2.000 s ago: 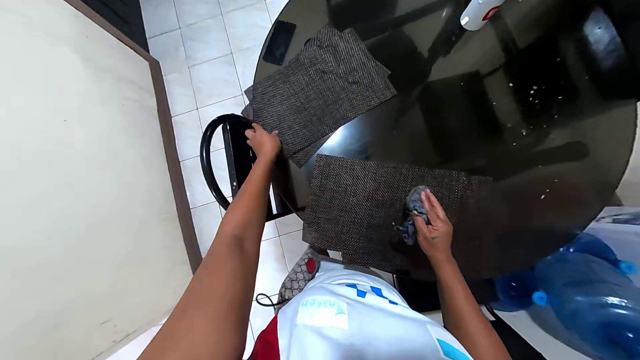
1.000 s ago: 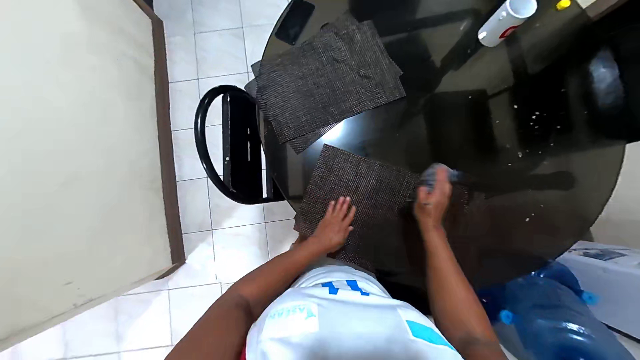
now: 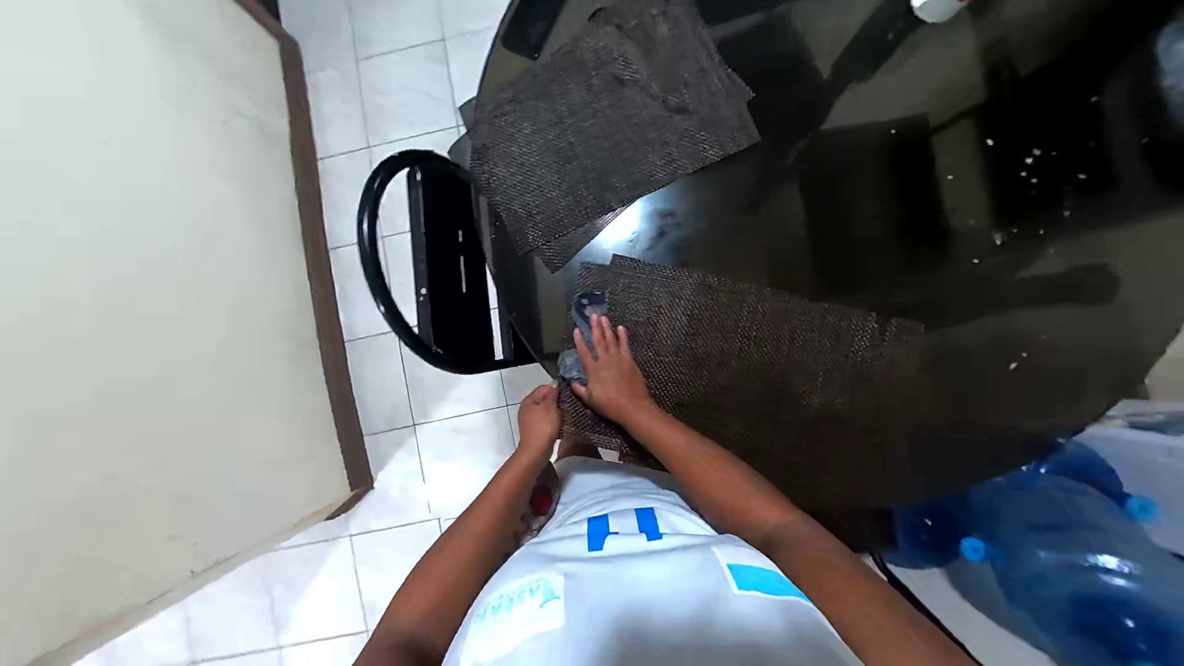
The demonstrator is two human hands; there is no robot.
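A dark woven placemat [image 3: 740, 342] lies at the near edge of a round, glossy black table [image 3: 860, 194]. My right hand [image 3: 613, 375] presses a bunched grey-blue cloth [image 3: 573, 366] against the placemat's left end, fingers spread on it. My left hand [image 3: 540, 416] is at the table's edge, its fingers pinched at the placemat's left border; whether they grip the placemat or the cloth is hard to tell. Several more woven placemats [image 3: 601, 129] lie overlapped farther back on the left, with a dark crumpled fabric piece on top.
A black chair [image 3: 453, 268] with a curved frame stands left of the table. Light crumbs [image 3: 1031, 166] dot the tabletop at right. A white cup [image 3: 939, 7] is at the top edge, a dark phone-like object [image 3: 532, 26] at upper left. Blue water jugs [image 3: 1054, 546] stand lower right.
My right hand has moved left across the placemat with the cloth, to its left end. My left hand has moved from on top of the placemat to the table's edge.
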